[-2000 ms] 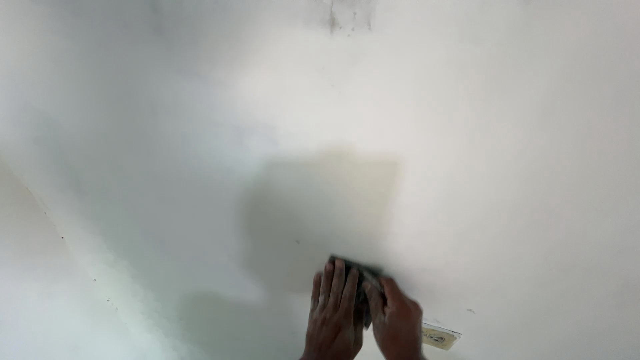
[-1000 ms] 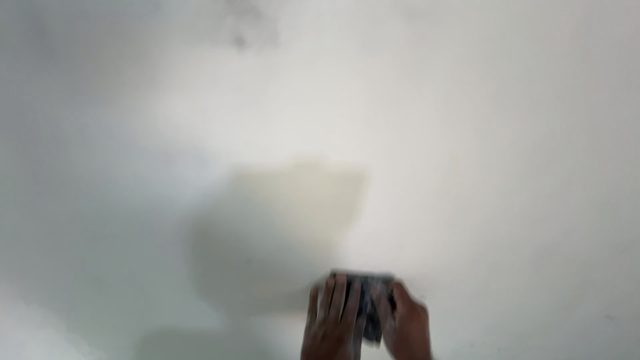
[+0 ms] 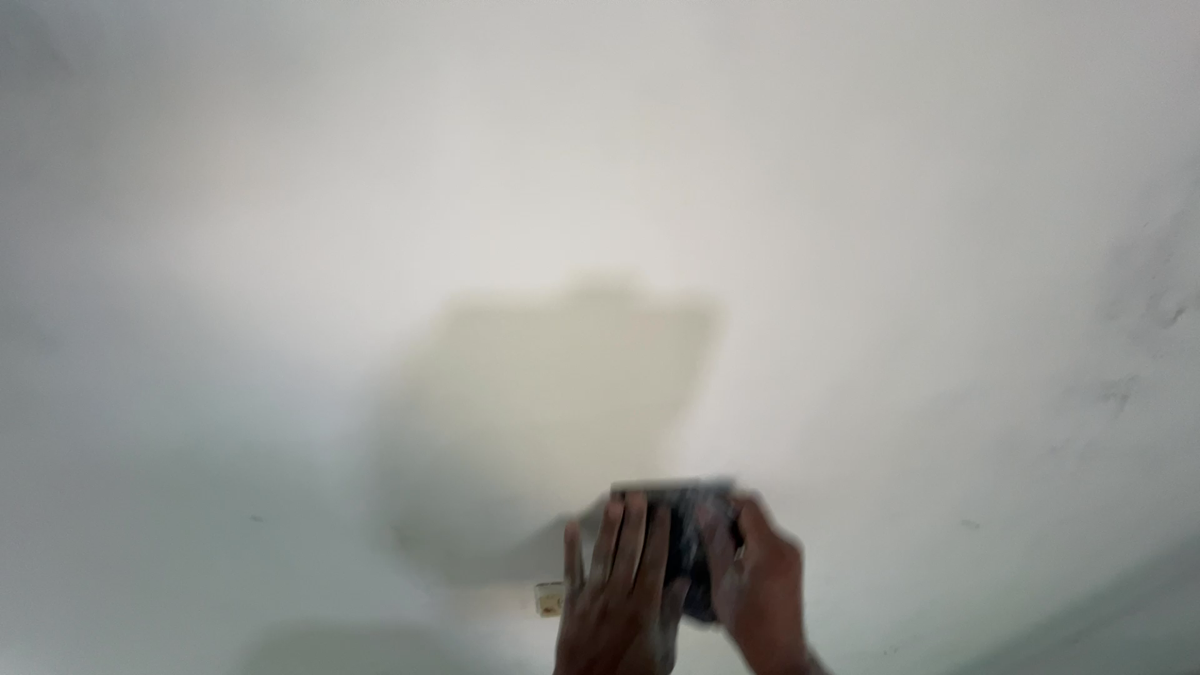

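Note:
A dark, flat hand-sanding block (image 3: pixel 692 544), dusted with white powder, is pressed against a white plastered wall (image 3: pixel 844 234). My left hand (image 3: pixel 623 581) lies over its left part with the fingers stretched upward and the palm towards the wall. Gripping its right side is my right hand (image 3: pixel 759 581), thumb and fingers around the edge. The face of the block against the wall is hidden, and the hands are slightly blurred.
A small cream wall socket or switch plate (image 3: pixel 549 599) is partly covered by my left hand. A shadow falls on the wall above and left of the hands. Rough, scuffed marks (image 3: pixel 1120 389) show at the right, and a darker band crosses the lower right corner.
The view has shifted along the wall; the small cream plate, right of my hands two seconds ago, is now at their left. Both hands stay on the block.

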